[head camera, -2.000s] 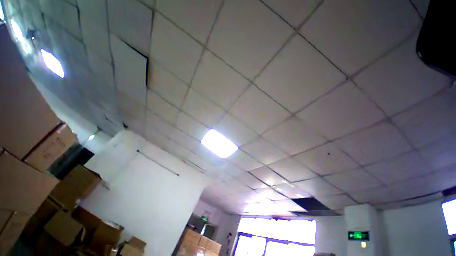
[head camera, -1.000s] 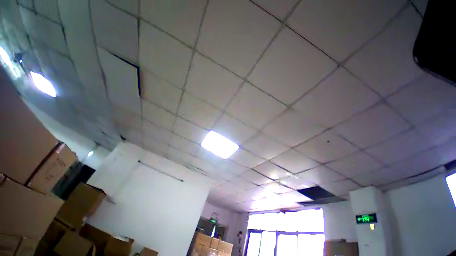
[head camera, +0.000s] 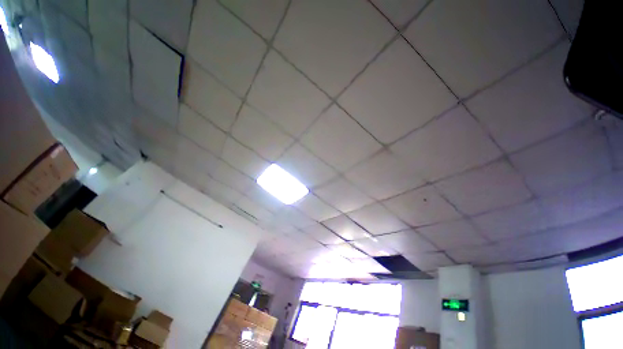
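Observation:
Neither of my hands is in the picture. Nearest to me, large brown cardboard cartons (head camera: 20, 235) are stacked along the left edge, cut off by the frame. One carton with faint printing (head camera: 42, 178) sits among them. Below and right of it are open cartons (head camera: 58, 298) with flaps standing out. A smaller open carton (head camera: 151, 330) lies at the bottom.
A stack of cartons (head camera: 240, 326) stands further back by a bright window (head camera: 348, 317). Another brown carton (head camera: 417, 338) is beside a white pillar (head camera: 459, 283) with a green exit sign (head camera: 455, 305). A dark object (head camera: 598, 58) cuts into the upper right corner.
The view has shifted and tilted, so the cartons and ceiling light sit further left. More of the right-hand window shows. No hand has appeared.

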